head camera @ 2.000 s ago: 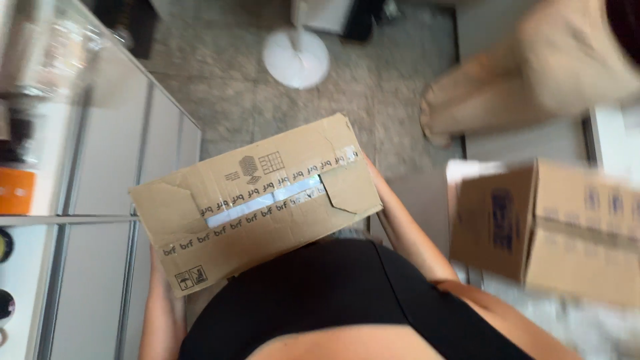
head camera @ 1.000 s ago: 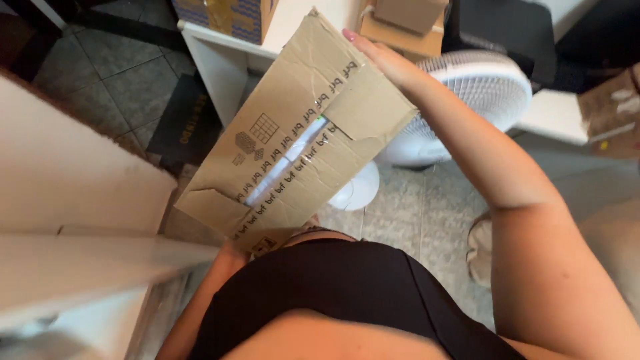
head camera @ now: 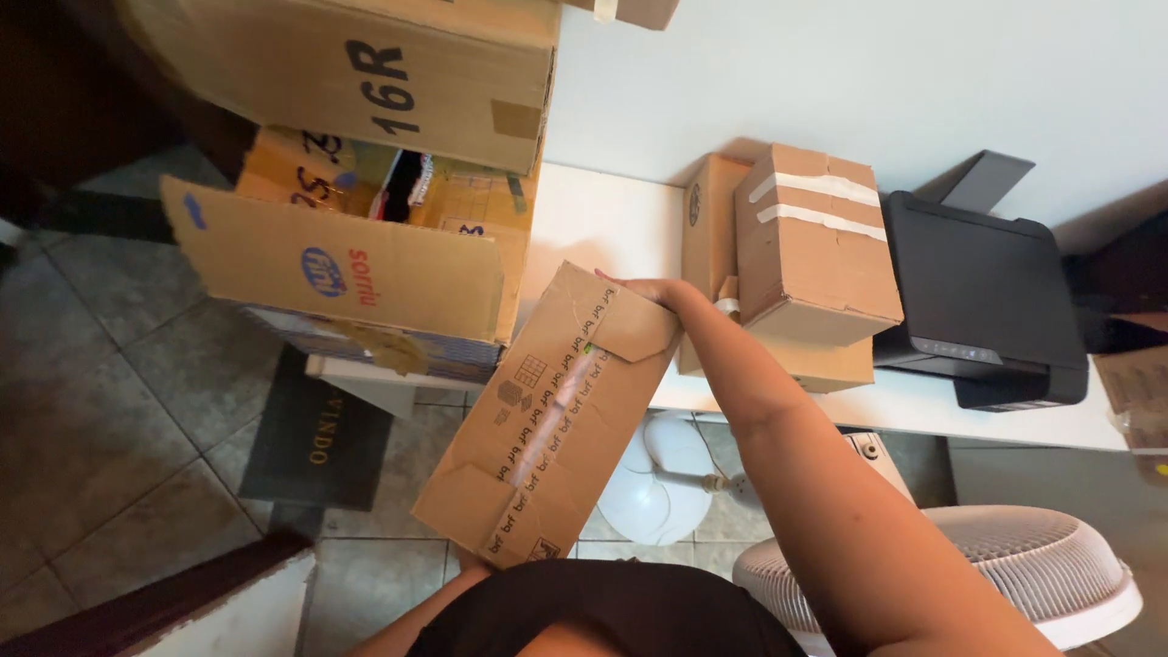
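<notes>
A taped cardboard box [head camera: 547, 420] is held tilted in front of my body, one end over the edge of a white table [head camera: 602, 214]. My right hand [head camera: 643, 290] grips the far upper end of it, most fingers hidden behind the cardboard. Low at the near end is my left hand [head camera: 470, 558], largely hidden by the box and my top; it supports that end. Left of the held box, a large open carton [head camera: 365, 265] with items inside rests on the table.
Another large carton [head camera: 438, 82] stands behind the open one. Stacked boxes [head camera: 821, 237] and a black printer [head camera: 985, 292] occupy the table's right part. Below are a white pedestal fan [head camera: 1022, 557], its round base [head camera: 657, 484] and a dark doormat [head camera: 315, 438]. A door edge [head camera: 228, 584] is lower left.
The view has turned to the white table and its boxes. Both hands still hold the box, which now slants more steeply than two seconds ago. The person seen at the right earlier is out of view.
</notes>
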